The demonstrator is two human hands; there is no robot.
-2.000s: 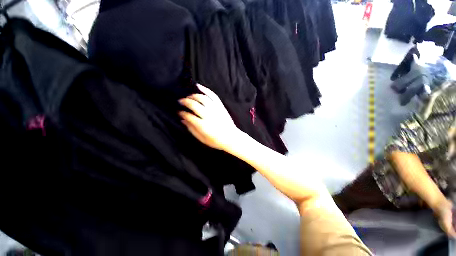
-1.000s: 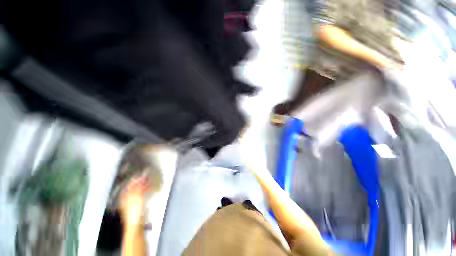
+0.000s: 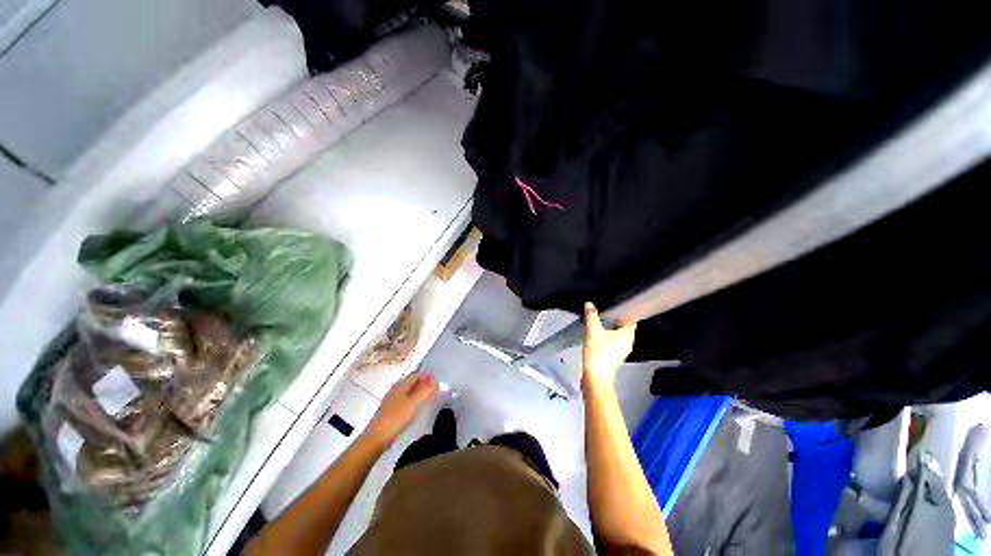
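Black garments (image 3: 652, 141) hang at the upper right, with a pink thread marker (image 3: 535, 197) on one. A pale metal rack upright (image 3: 804, 223) runs slantwise across them. My right hand (image 3: 606, 345) is closed around the upright near its lower end, at the garments' bottom edge. My left hand (image 3: 406, 400) is beside the white shelf's edge, with its fingers loosely bent and apart and nothing seen in it.
A white shelf (image 3: 375, 185) at the left bears a green bag (image 3: 304, 272) with clear-wrapped brown bundles (image 3: 163, 402) and a long plastic-wrapped roll (image 3: 283, 119). A blue crate (image 3: 679, 434) with grey cloth is at the lower right. The rack's foot (image 3: 494, 348) is on the floor.
The view has swung left to the shelf. My right hand has left the garments and now holds the upright. My left hand, out of view two seconds ago, shows by the shelf.
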